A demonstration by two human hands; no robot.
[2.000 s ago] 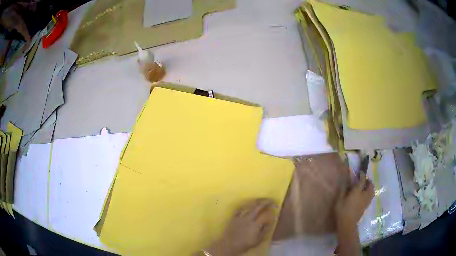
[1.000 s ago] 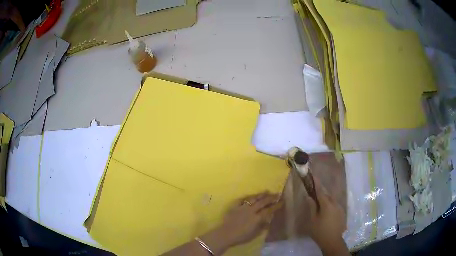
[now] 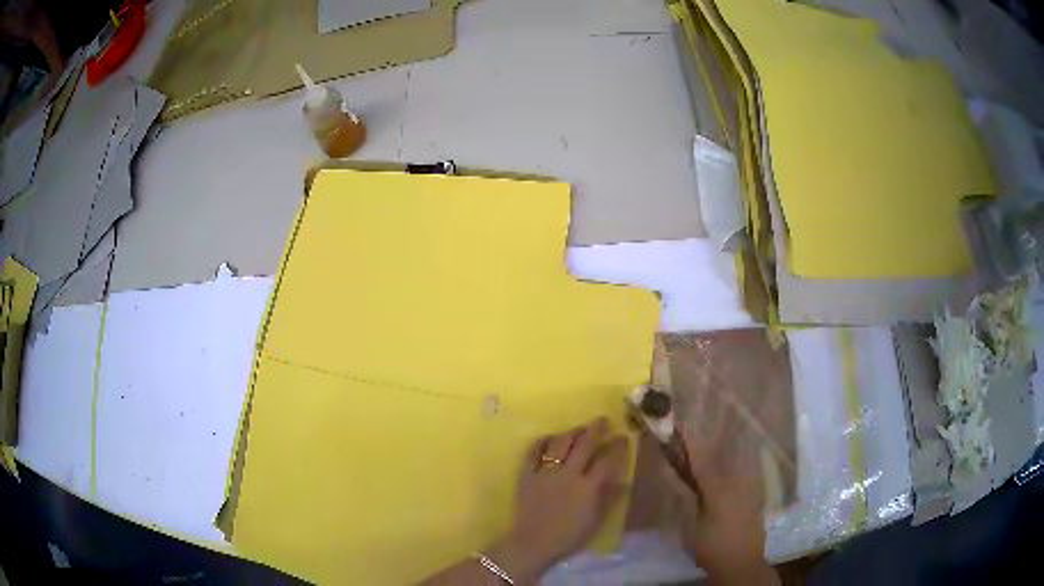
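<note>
A large yellow-faced bag panel (image 3: 435,298) with a notched right side lies in front of me, over an olive piece with a dark rectangle at its far edge. My left hand (image 3: 570,486), with a ring and a bracelet, lies flat on the panel near its right edge, fingers slightly spread. My right hand (image 3: 724,504) is shut on the handle of a hammer (image 3: 655,408); its small round dark head is at the panel's right edge. The brown pounding board (image 3: 733,401) under clear plastic lies beneath that edge. The hand is slightly blurred.
A glue bottle (image 3: 338,128) stands beyond the panel. A panel stack (image 3: 870,172) lies at right, with cream scraps (image 3: 967,389) near the right edge. Grey card sheets (image 3: 86,195), a red-orange object (image 3: 117,46) and folded panels (image 3: 14,332) are at left. An olive panel (image 3: 240,57) lies at the far side.
The yellow panel has turned slightly anticlockwise. The hammer has come from the right and then down along the panel's right edge. My left hand has stayed on the panel near that edge.
</note>
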